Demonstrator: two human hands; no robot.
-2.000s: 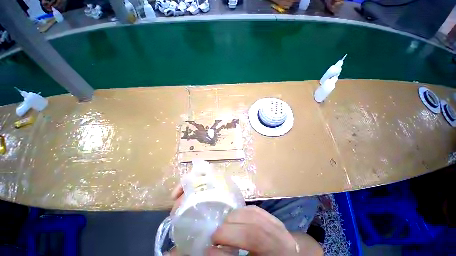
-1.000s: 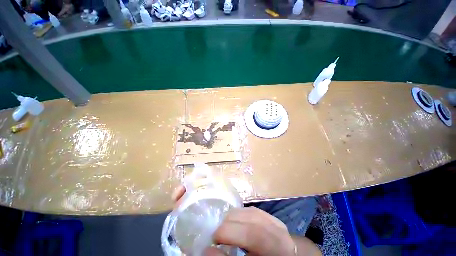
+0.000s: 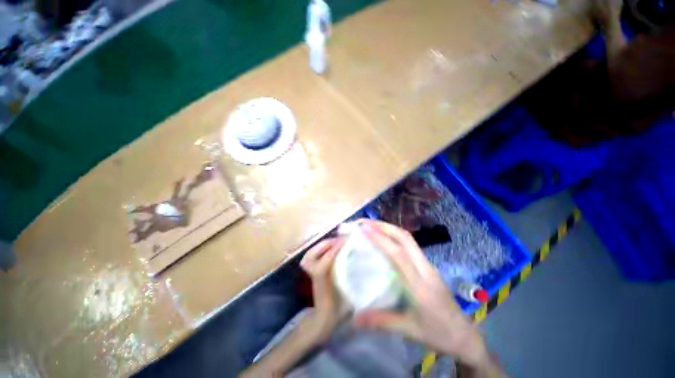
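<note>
A whitish, rounded translucent container (image 3: 364, 275) is held between my hands past the table's near edge; it is blurred. My left hand (image 3: 323, 272) grips its left side, and my right hand (image 3: 418, 284) wraps its right side. The stained cardboard glue pad (image 3: 196, 232) lies on the table to the left, with a white glue blob (image 3: 169, 212) on its brown stain. A white brimmed hat (image 3: 259, 133) sits crown up beyond the pad, touched by neither hand.
White glue bottles (image 3: 317, 37) stand by the green belt (image 3: 140, 70). Below the table's right side is a blue tray (image 3: 497, 230) of whitish cord pieces, with a red-brown cloth, a black object and a red-capped container (image 3: 474, 292). Another person's arm (image 3: 642, 65) is at right.
The view has turned and moved right, bringing the floor tray in. My hands have carried the container off the table front towards the tray's near left side. The hat and pad appear further left.
</note>
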